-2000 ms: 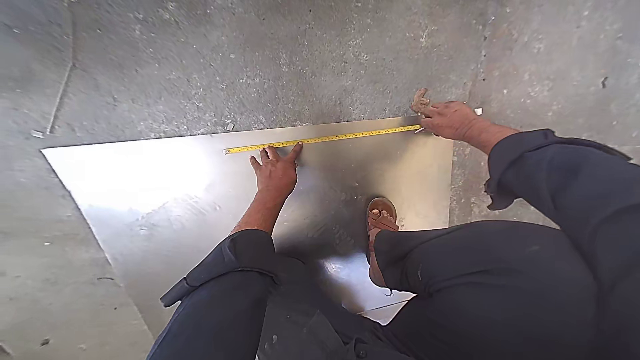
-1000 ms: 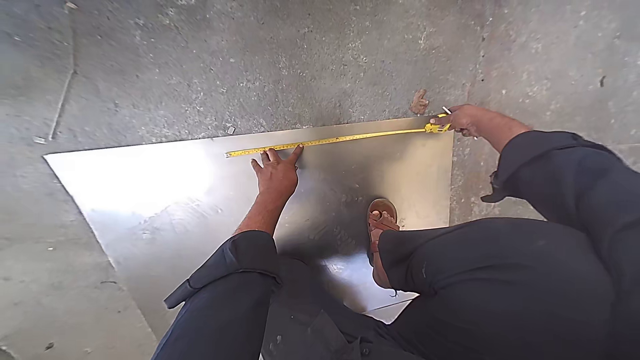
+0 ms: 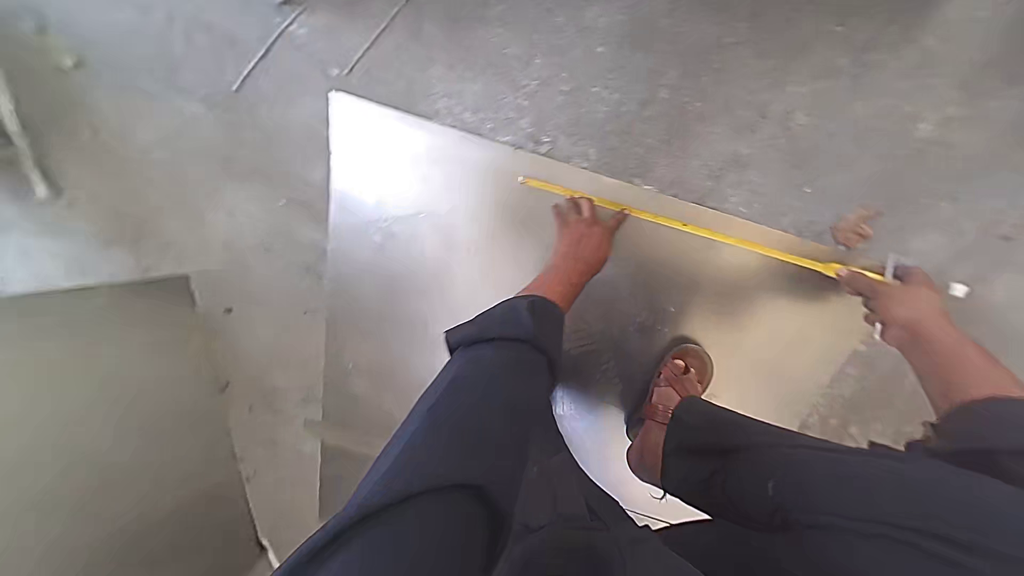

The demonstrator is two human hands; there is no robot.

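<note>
A large shiny metal sheet lies on the floor under me. Along its upper edge runs the extended yellow blade of a tape measure. My left hand rests on the sheet with fingers apart, its fingertips touching the blade's lower edge near the free end. At the sheet's right edge, my right hand is closed on the tape measure's other end; a thin white item also shows at its fingers, too blurred to name. My sandaled foot stands on the sheet.
Rough concrete floor surrounds the sheet. A brownish scrap lies beyond its right edge, and a small white piece lies right of my right hand. Thin strips are at the upper left. Another flat sheet lies at the left.
The view has turned and shifted left, bringing another flat sheet into sight. My left hand stays at the blade. Since the earliest frame, my right hand has moved right, to the sheet's right edge.
</note>
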